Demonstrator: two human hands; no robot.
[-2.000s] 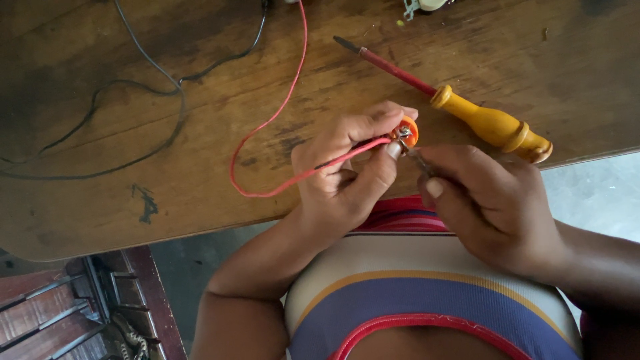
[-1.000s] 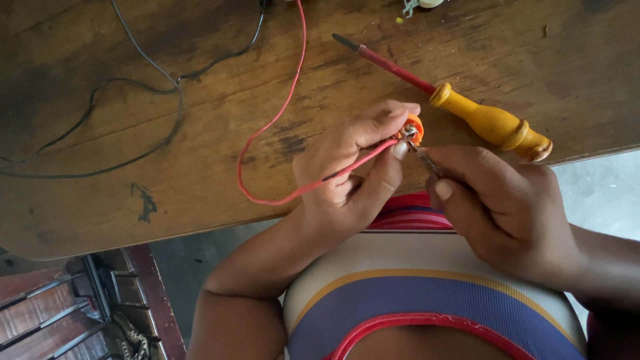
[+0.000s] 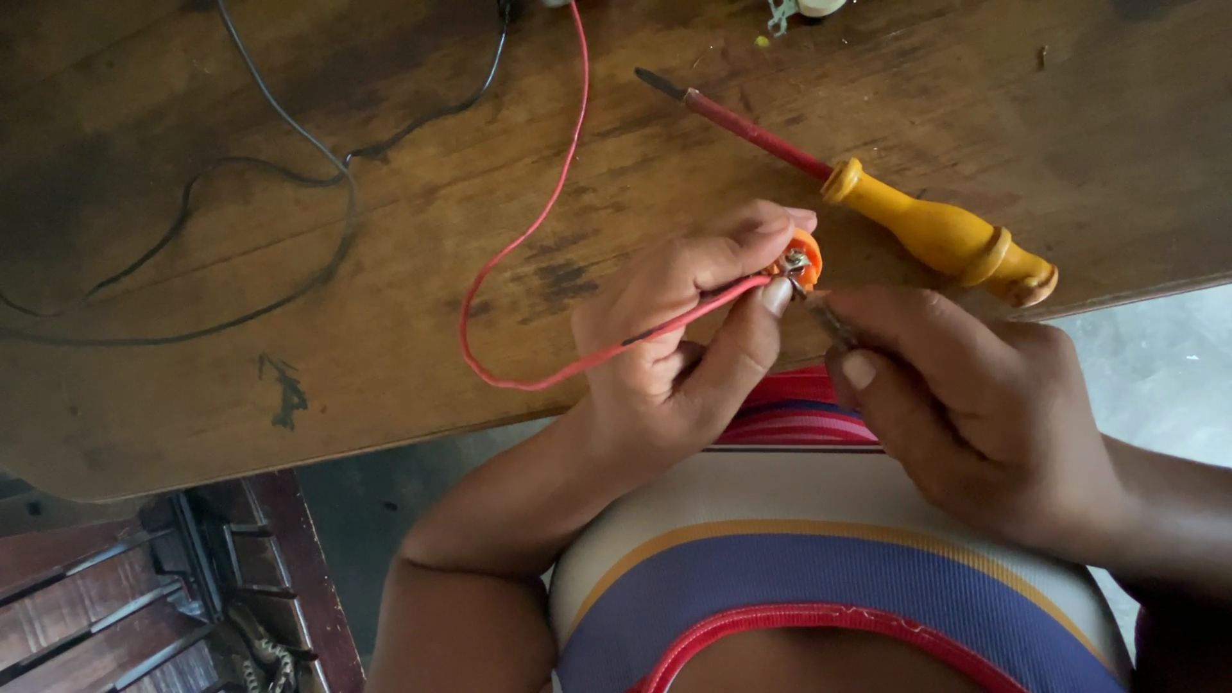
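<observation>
My left hand [image 3: 674,337] holds a small round orange part [image 3: 809,258] with metal contacts between thumb and fingers. The end of a red wire [image 3: 520,383] meets the part at my left thumb; the wire loops over the table and runs up out of the top of the view. In my right hand [image 3: 962,414], thumb and forefinger pinch a thin metal tool [image 3: 833,322], its tip at the contacts. Its kind is hidden by the fingers. Beyond my hands lies a screwdriver [image 3: 924,226] with a yellow handle and a red sleeved shaft.
The wooden table [image 3: 423,289] ends just in front of my body. Thin dark wires [image 3: 351,192] curl across its left side. A white and pale green object [image 3: 804,8] is cut off at the top edge. A dark wooden piece of furniture [image 3: 308,587] stands below left.
Both hands stay close together at the orange part, with only small shifts. The red wire's loop has moved slightly right since the oldest frame.
</observation>
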